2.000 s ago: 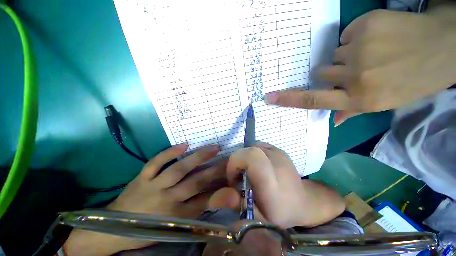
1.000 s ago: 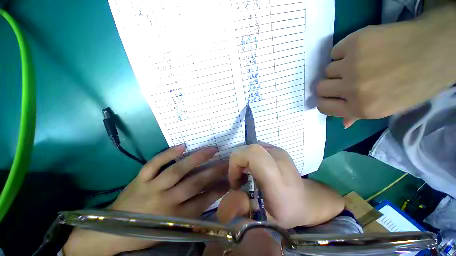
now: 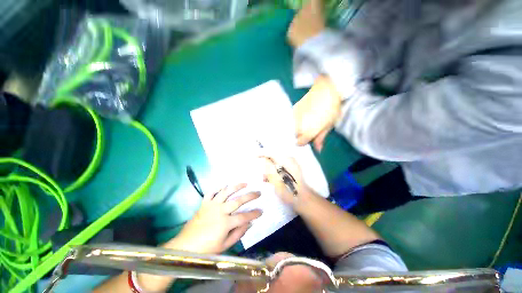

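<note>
A white record sheet point(image 3: 240, 123) lies on the green bench, its print washed out by blur. My right hand point(image 3: 286, 180) holds a pen point(image 3: 287, 181) over the lower middle of the sheet. My left hand point(image 3: 220, 220) rests on the sheet's lower left edge with fingers spread and holds nothing. A thin black lead with a dark plug point(image 3: 194, 180) lies left of the sheet. A thick green cable point(image 3: 150, 166) curves across the bench further left.
Tangled green cable point(image 3: 20, 217) lies at the left edge, near a black box unit point(image 3: 60, 137). A clear bag with green cable point(image 3: 103, 63) is at the upper left. Another person's grey sleeve point(image 3: 378, 120) reaches in from the right, that hand point(image 3: 320, 111) at the sheet's right edge.
The view has pulled back and up, showing more of the bench and the other person. My hands remain at the sheet. The other person's hand is now at the sheet's right edge.
</note>
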